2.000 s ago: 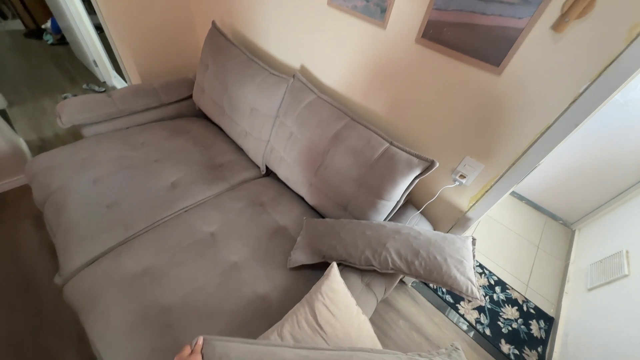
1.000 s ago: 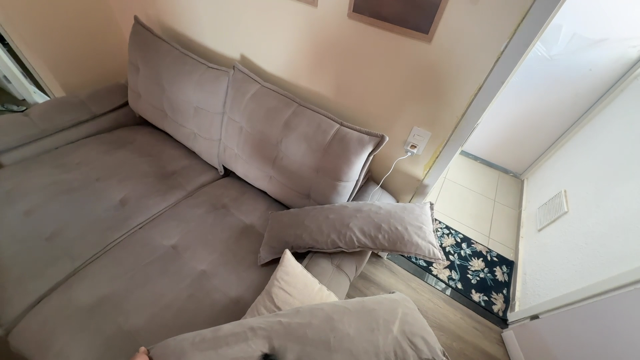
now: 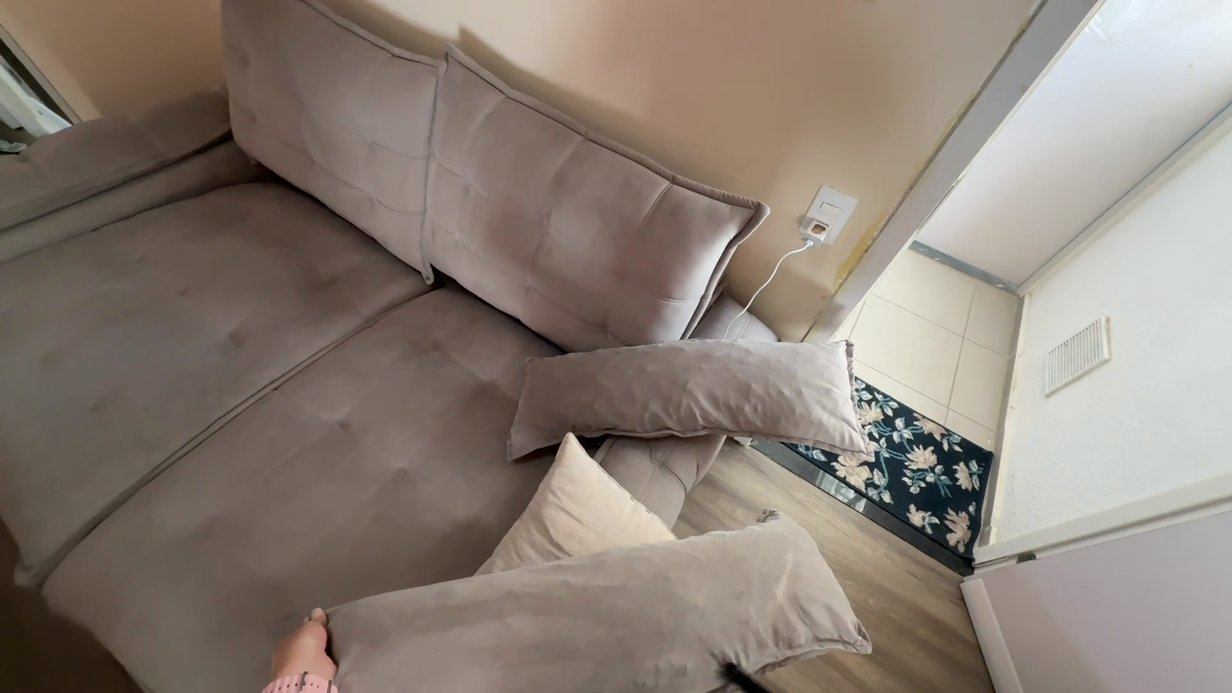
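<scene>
My left hand, with a pink band at the wrist, grips the left end of a long grey-brown cushion at the bottom of the head view. My right hand is not in view. Behind the held cushion, a beige pillow points upward at the sofa's right side. Another long cushion lies across the sofa's right arm. Two large tufted back cushions lean against the wall above the wide sofa seat.
A white cable runs from a wall outlet down behind the sofa arm. To the right, a dark floral rug lies at a doorway beside the wood-look floor. A small dark object shows at the bottom edge.
The long cushion under my left hand has come further into view, having shown only its upper edge two seconds ago. The view has shifted toward the sofa's right end.
</scene>
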